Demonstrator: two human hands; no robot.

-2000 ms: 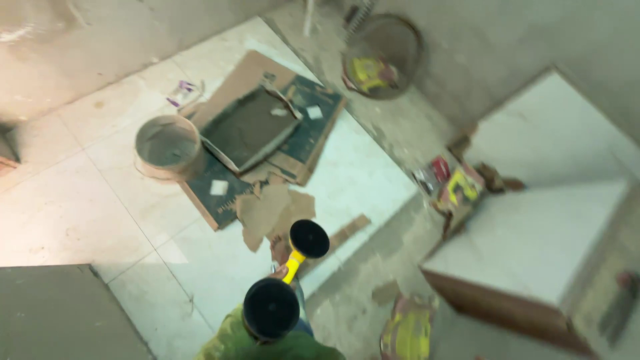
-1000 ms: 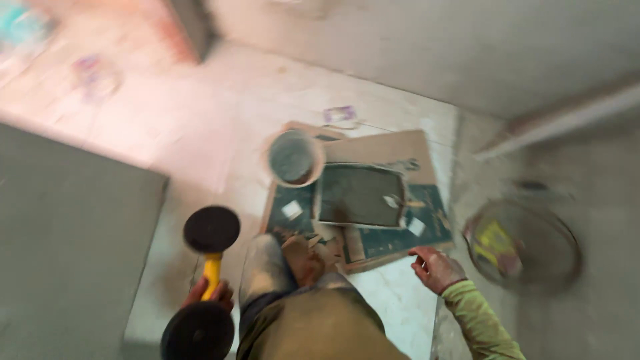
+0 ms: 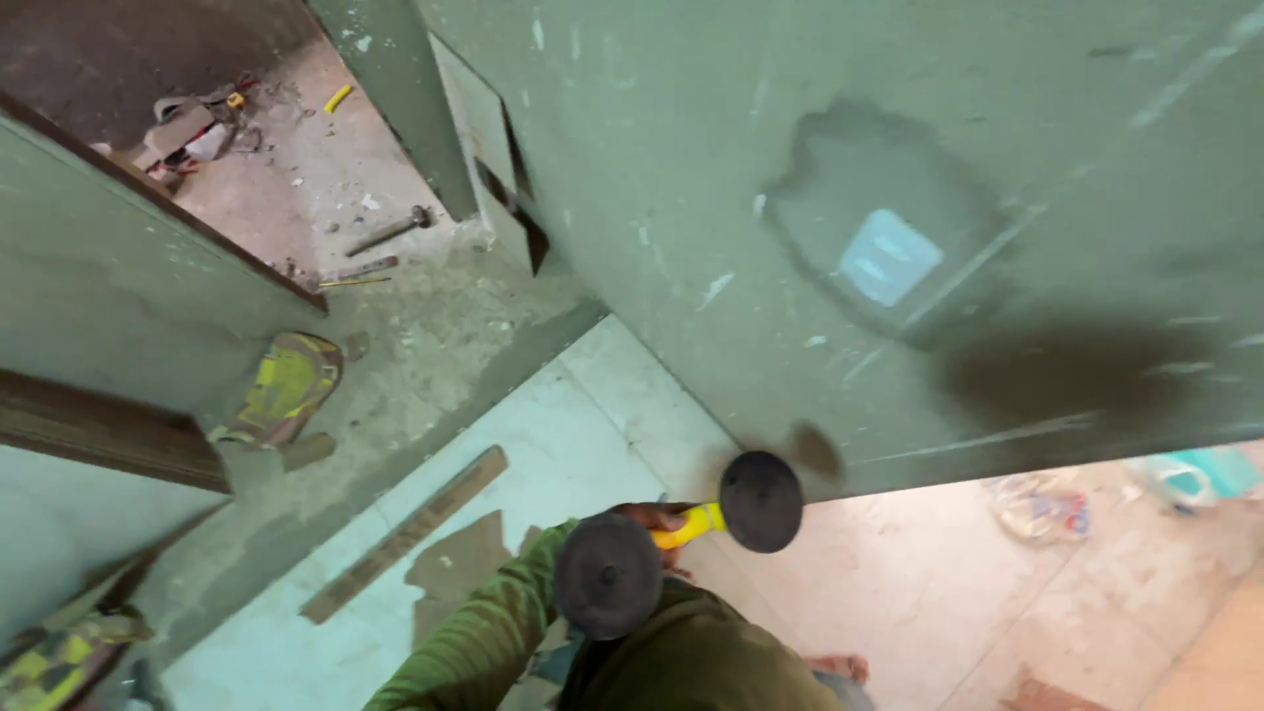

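My left hand [image 3: 657, 521], below a green sleeve, grips the yellow handle [image 3: 689, 526] of a double suction cup lifter. Its two round black cups face up towards the camera, one [image 3: 608, 576] beside my forearm and the other [image 3: 761, 502] near the lower edge of the grey-green wall. No tile is on the cups. Beneath the lifter are pale floor tiles [image 3: 553, 425] and my dark clothing. I cannot see my right hand; the bit of bare skin at the lower right looks like part of a foot.
A flat strip [image 3: 405, 533] and torn cardboard [image 3: 459, 568] lie on the tiles. A yellow-patterned bag [image 3: 286, 390] rests on rough concrete. A hammer [image 3: 390, 232] lies by the doorway, where pale boards [image 3: 484, 148] lean on the wall. Clear plastic packaging [image 3: 1042, 509] lies at right.
The view has swung far round, from the mortar tray and bucket to the wall and doorway. My right hand, visible one second ago, has left the view. My left hand still holds the lifter.
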